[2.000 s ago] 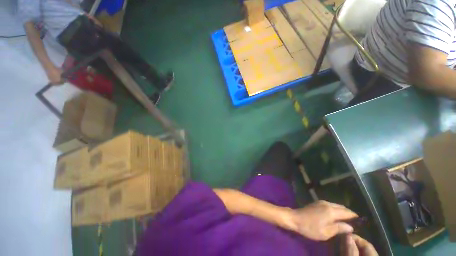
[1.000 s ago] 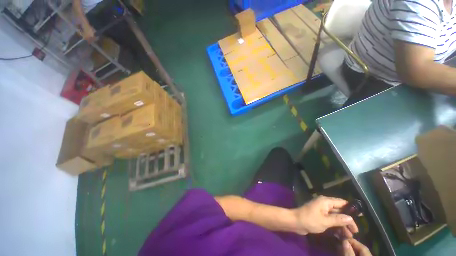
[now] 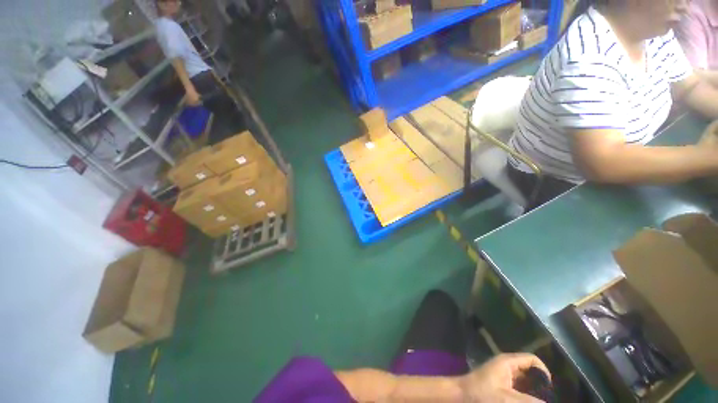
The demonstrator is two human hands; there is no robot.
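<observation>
My left hand [image 3: 504, 379] is at the bottom edge, right of centre, beside the table's near edge. Its fingers curl around a small black cable bundle [image 3: 537, 382]; the bundle's lower part is cut off by the picture's edge. My right hand is not in view. An open brown carton [image 3: 584, 338] with its lid raised stands on the green-topped table [image 3: 551, 256] at the lower right. Black cables [image 3: 630, 346] lie in it over shiny, clear and pale items.
A seated person in a striped shirt [image 3: 582, 102] works at the table. Flattened cartons [image 3: 401, 177] lie on a blue pallet [image 3: 352, 206]. Stacked cartons [image 3: 236, 185] stand on a trolley. A red crate [image 3: 144, 224], an open box [image 3: 135, 299] and blue shelving [image 3: 441, 39] also show.
The view has tilted up, showing the shelving. The trolley of cartons stands farther off, separate from the open box. My right hand, partly visible before, has left the picture. The black bundle remains held.
</observation>
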